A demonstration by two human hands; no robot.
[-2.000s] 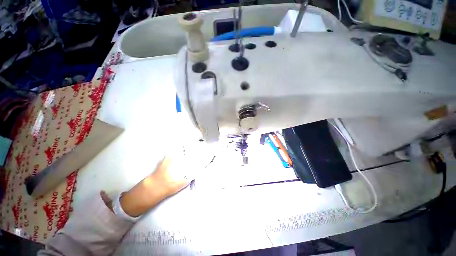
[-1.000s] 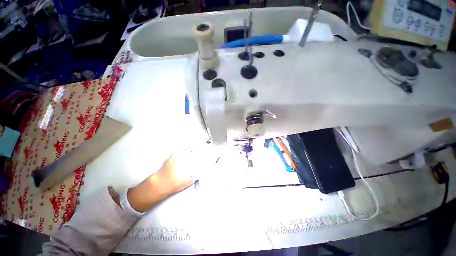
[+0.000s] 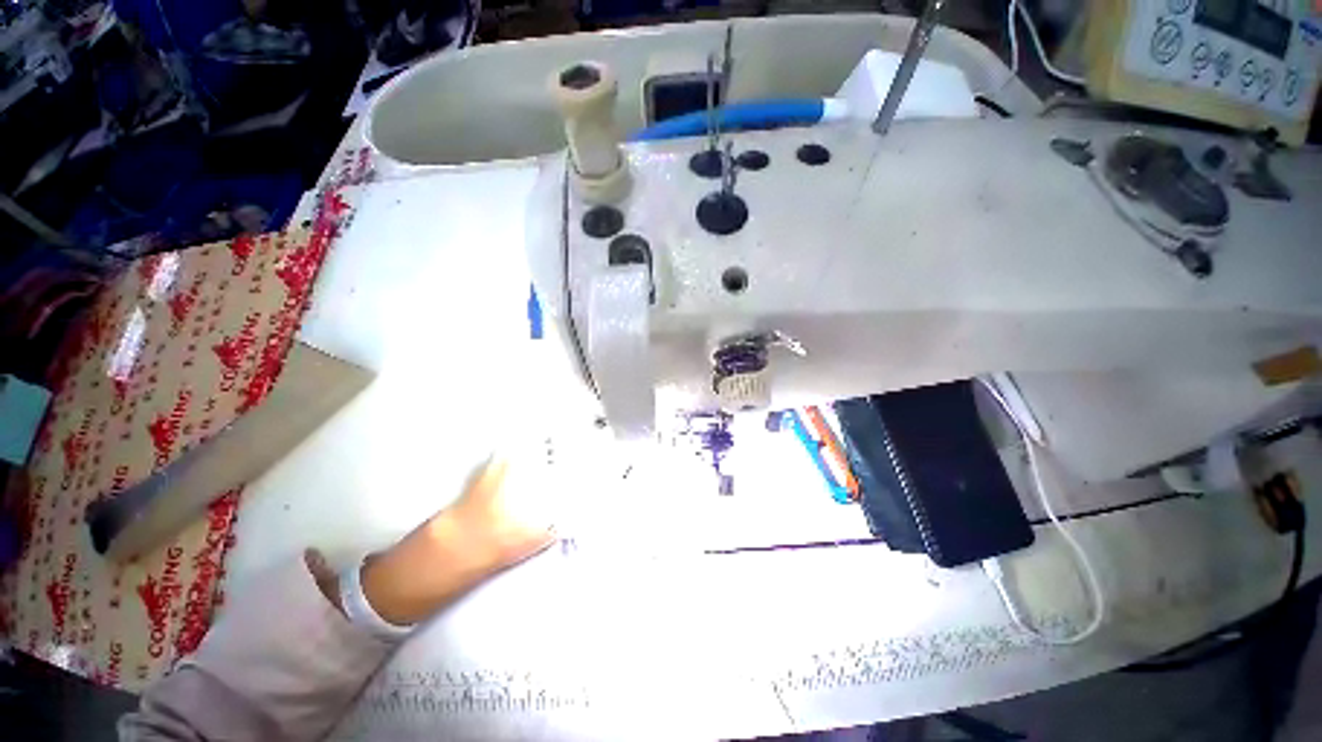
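My left hand (image 3: 471, 529) lies on the white table left of the needle, its fingers pointing toward the needle. The fingertips and anything under them are washed out by the lamp. The presser foot and needle (image 3: 724, 452) are in the brightest spot, under the white sewing machine head (image 3: 696, 276). A long beige strip (image 3: 239, 452) with a dark end lies on the patterned board at the left. My right hand is not in view.
The patterned board (image 3: 189, 326) has red print. Orange and blue snips (image 3: 824, 452) lie right of the needle, beside a black rectangle (image 3: 950, 471) with a white cable (image 3: 1095, 580). A control panel (image 3: 1211, 51) stands at the back right.
The camera view has shifted slightly. My left hand stays at nearly the same place left of the needle. Nothing else has visibly moved.
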